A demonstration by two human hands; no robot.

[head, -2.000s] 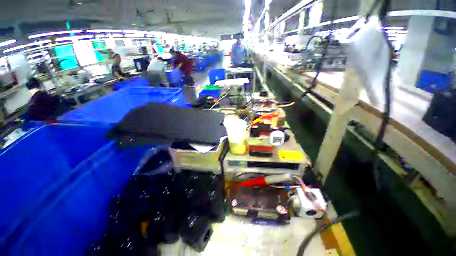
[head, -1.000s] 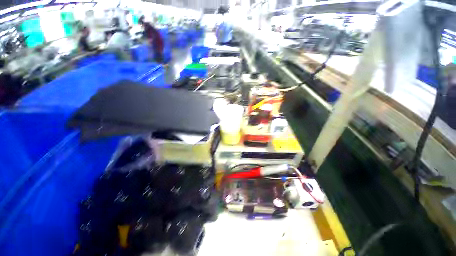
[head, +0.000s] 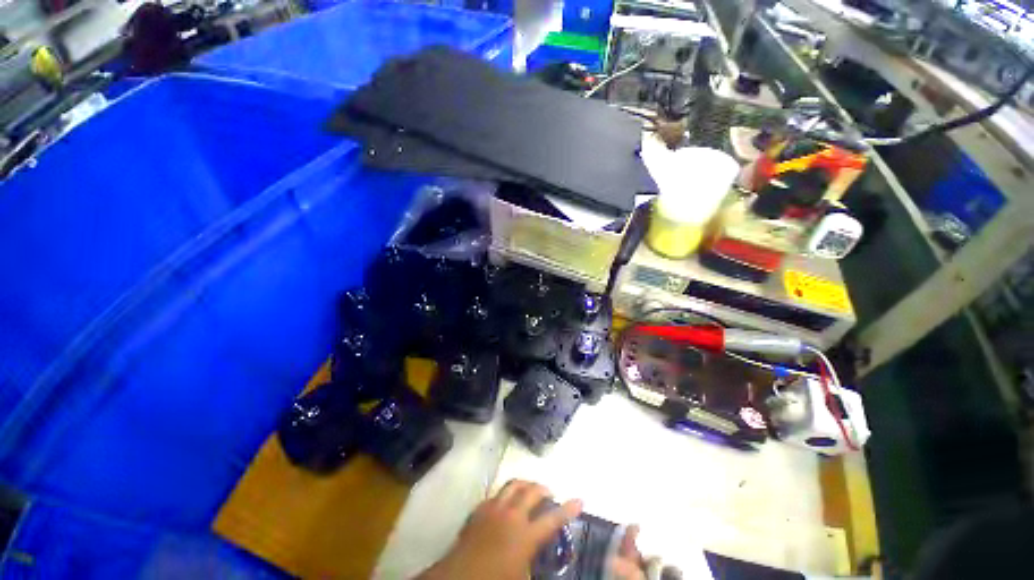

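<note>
My left hand (head: 505,532) is bare and reaches in from the bottom edge. Its fingers are closed on the left side of a black block (head: 576,548). My right hand (head: 626,555) is mostly cut off by the bottom edge; its fingertips hold the block's right side, with something whitish beside them. The block's lower part is out of the picture. Several black angular blocks (head: 465,380) with shiny metal contacts stand piled on the bench to the left, partly on an orange-yellow board (head: 306,504).
Large blue bins (head: 136,204) stand at left, with dark sheets (head: 499,119) over one edge. Behind the bench are a pale cup (head: 689,198) and beige tester (head: 726,295). A test box (head: 686,380), red and white probe (head: 709,337) and white socket (head: 822,417) lie right, beside a green conveyor (head: 924,374).
The view has tilted down and turned left, so the bench and piled blocks appear larger. My hands and the black block between them have come into view at the bottom.
</note>
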